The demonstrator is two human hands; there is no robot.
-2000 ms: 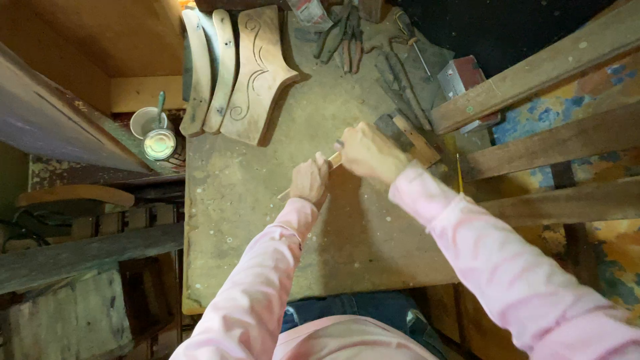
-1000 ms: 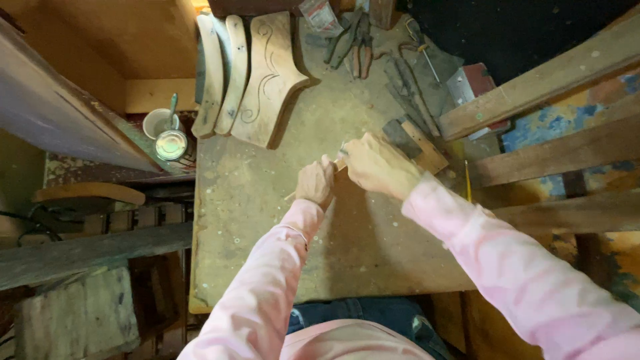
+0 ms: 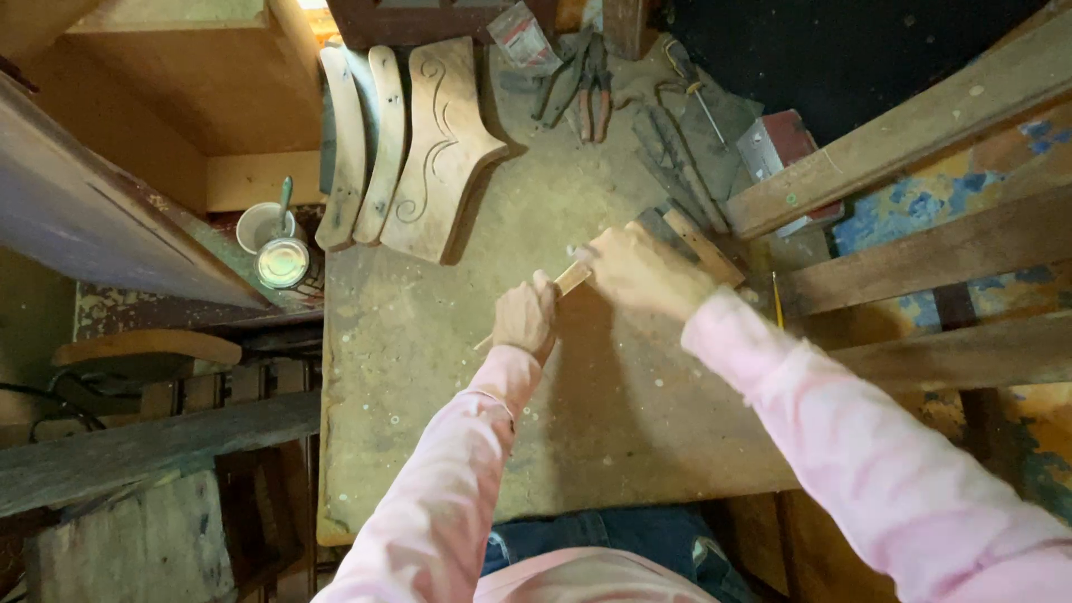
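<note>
A narrow light strip of wood (image 3: 573,279) slants over the middle of the worn tabletop (image 3: 435,435). My left hand (image 3: 526,315) is closed around its lower part, and the thin end sticks out at lower left. At the strip's upper end is my right hand (image 3: 632,266), slightly blurred, its fingers bent around something small that I cannot make out; a small pale tip shows at the fingertips. Just behind the right hand lies a wooden block with a dark part (image 3: 703,247), partly hidden by the hand.
Carved wooden panel (image 3: 435,159) and two curved wooden pieces (image 3: 387,142) lie at back left. Pliers (image 3: 595,88), a hammer (image 3: 678,151) and a screwdriver (image 3: 697,88) lie at the back. Wooden slats (image 3: 904,126) border the right; a can (image 3: 283,263) and a cup (image 3: 261,226) stand left.
Both hands stay at the strip near the middle of the table. The right hand's position at the strip's upper end has shifted slightly; little else has plainly changed.
</note>
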